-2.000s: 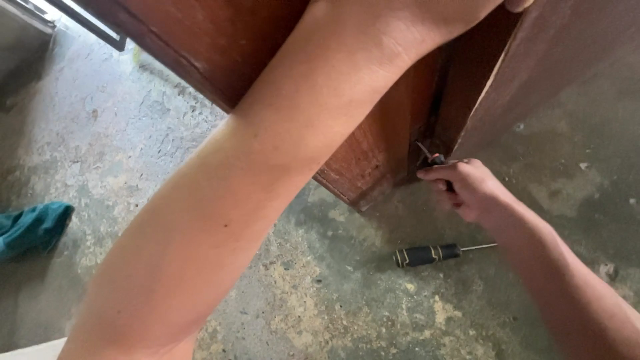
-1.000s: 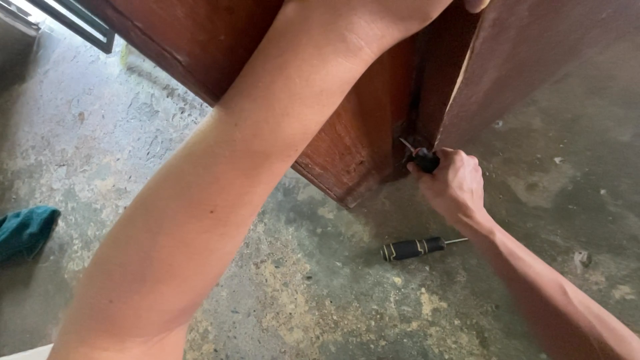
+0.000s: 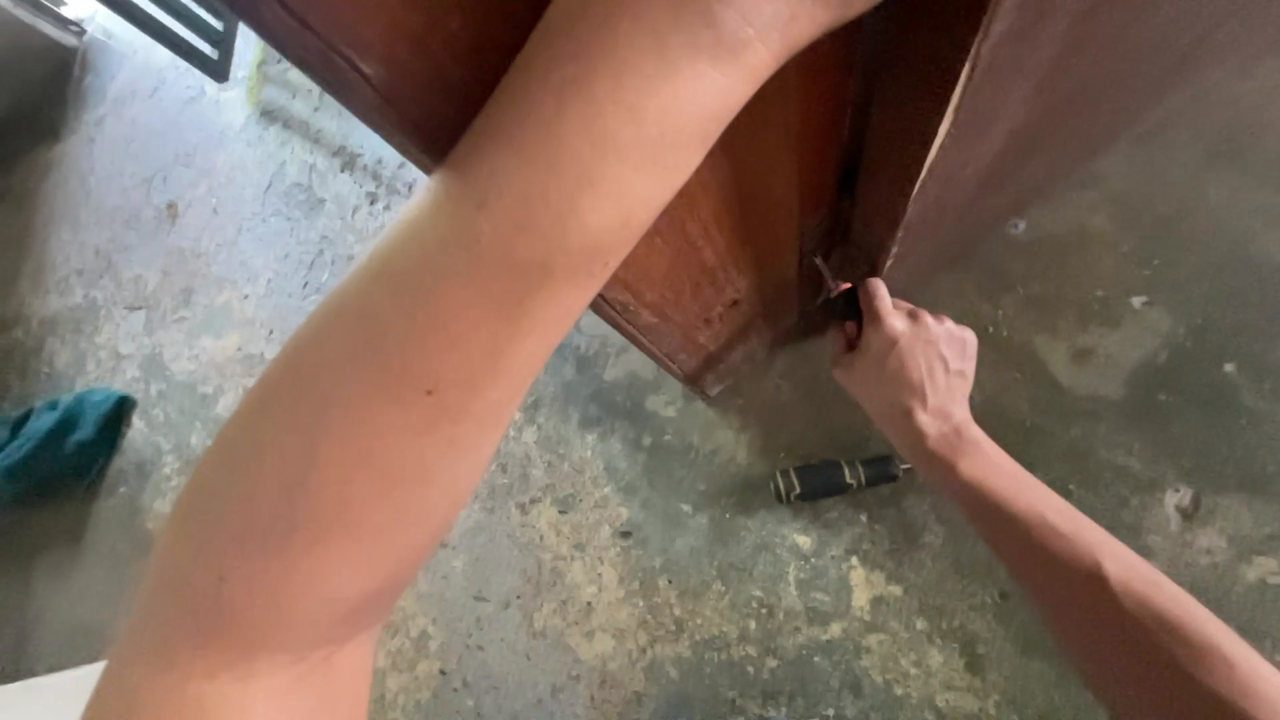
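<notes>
My right hand (image 3: pixel 908 355) is closed around a dark-handled hand tool (image 3: pixel 848 303). The tool's thin metal end lies at the lower inner corner between a brown wooden door panel (image 3: pixel 690 250) and an upright board (image 3: pixel 915 110); its exact kind cannot be told. Only the wrist and heel of my left hand (image 3: pixel 790 22) show at the top edge, beyond my forearm that crosses the door; its fingers are out of frame. Below my right hand, a screwdriver with a black and tan handle (image 3: pixel 838 479) lies on the floor, its shaft mostly hidden behind my right wrist.
Worn, patchy concrete floor (image 3: pixel 620 600) spreads below. A teal cloth (image 3: pixel 65 445) lies at the left edge. A dark barred metal frame (image 3: pixel 190 35) stands at upper left, and a white edge (image 3: pixel 45 692) shows at lower left.
The fingertip of my left hand seen at the top edge earlier is out of view. My right hand stays at the door's lower corner with the tool, its wrist now covering more of the screwdriver shaft.
</notes>
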